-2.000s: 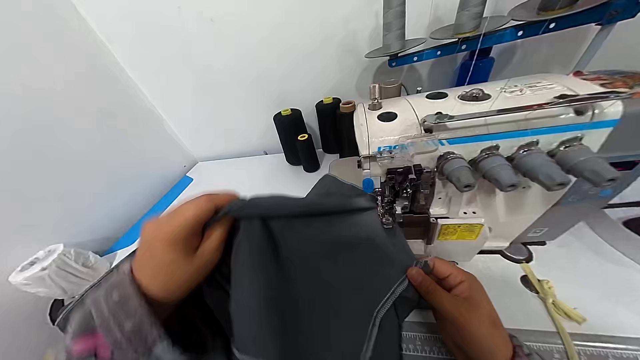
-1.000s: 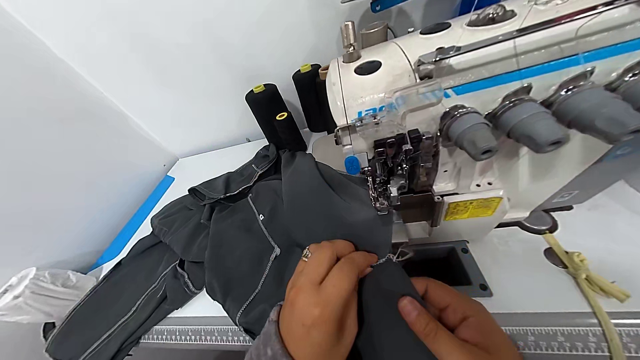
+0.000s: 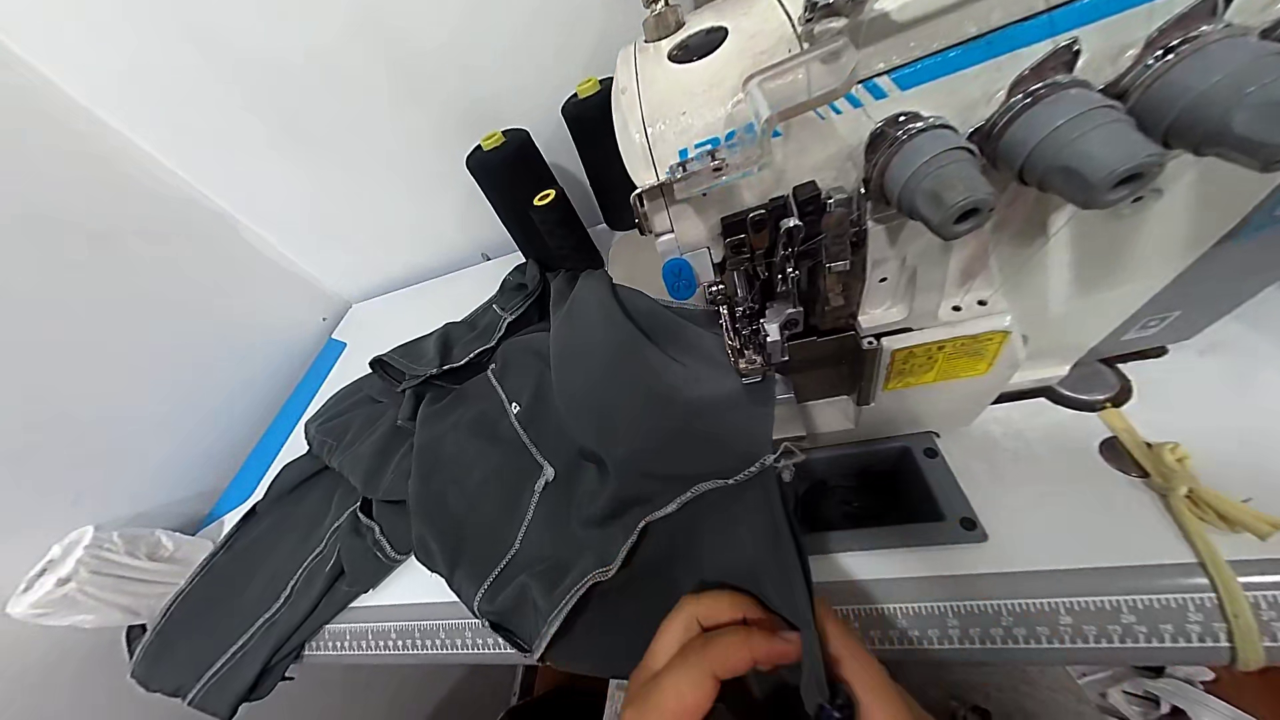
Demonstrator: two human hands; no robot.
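A dark grey garment (image 3: 640, 400) with light overlocked seams lies spread over the table, its right edge by the presser foot (image 3: 748, 365) of an overlock sewing machine (image 3: 940, 300). At the table's front edge my left hand (image 3: 710, 655) grips the garment's edge, thumb and fingers bent round the cloth. My right hand (image 3: 865, 675) is just right of it, behind a hanging fold of the same edge; its fingertips are largely hidden, so its hold cannot be made out. Thread ends show at the seam end (image 3: 788, 458) below the presser foot.
Black thread cones (image 3: 510, 190) stand behind the garment, left of the machine. A recessed tray (image 3: 880, 495) sits in the table before the machine. A ruler strip (image 3: 1040, 622) runs along the front edge. A knotted yellow strip (image 3: 1185, 500) lies right; a white plastic bag (image 3: 105, 575) is far left.
Both hands have moved down from beside the machine to the table's front edge. The garment, held up two seconds ago, lies spread on the table. The view has come closer to the machine.
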